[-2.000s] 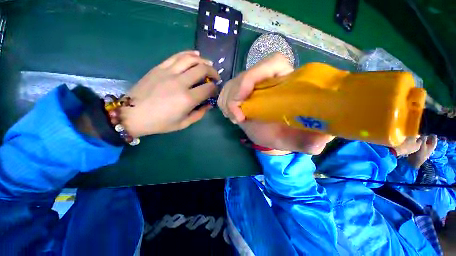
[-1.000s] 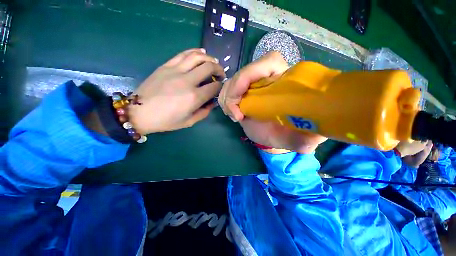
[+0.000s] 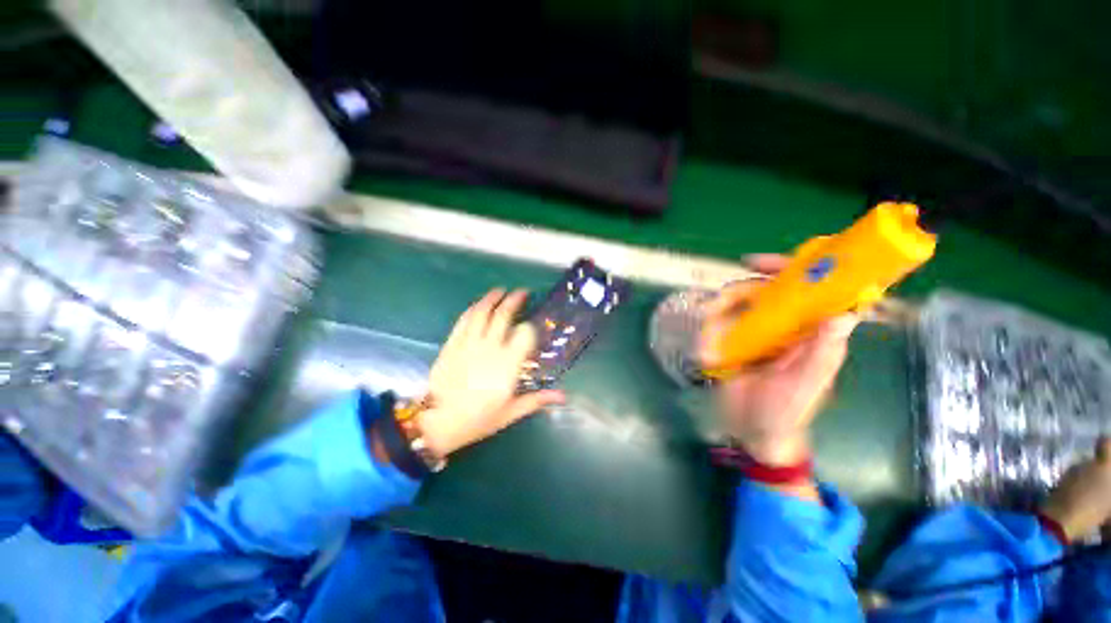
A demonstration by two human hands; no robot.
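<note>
The black phone housing (image 3: 570, 323) with a white label square near its far end lies tilted on the green bench. My left hand (image 3: 485, 371) is at its left edge, fingers spread and partly over it; whether it grips the housing cannot be told. My right hand (image 3: 780, 377) is shut on the yellow-orange electric screwdriver (image 3: 828, 282), held to the right of the housing with its nose end pointing down-left by the round grey screw dish (image 3: 679, 331). The hand and screwdriver partly hide the dish. The bit cannot be made out; the frame is blurred.
Blister trays stand at left (image 3: 146, 316) and right (image 3: 1011, 389). A long whitish cylinder (image 3: 219, 97) lies across the pale rail (image 3: 487, 234) at upper left. A dark flat tray (image 3: 524, 152) is beyond the rail. Another person's hand (image 3: 1082, 497) is at the far right. A pale strip (image 3: 353, 360) lies left.
The view has swung and widened. The screwdriver has moved right, away from the housing, to the dish. My left fingers have opened and spread. The housing now lies more slanted.
</note>
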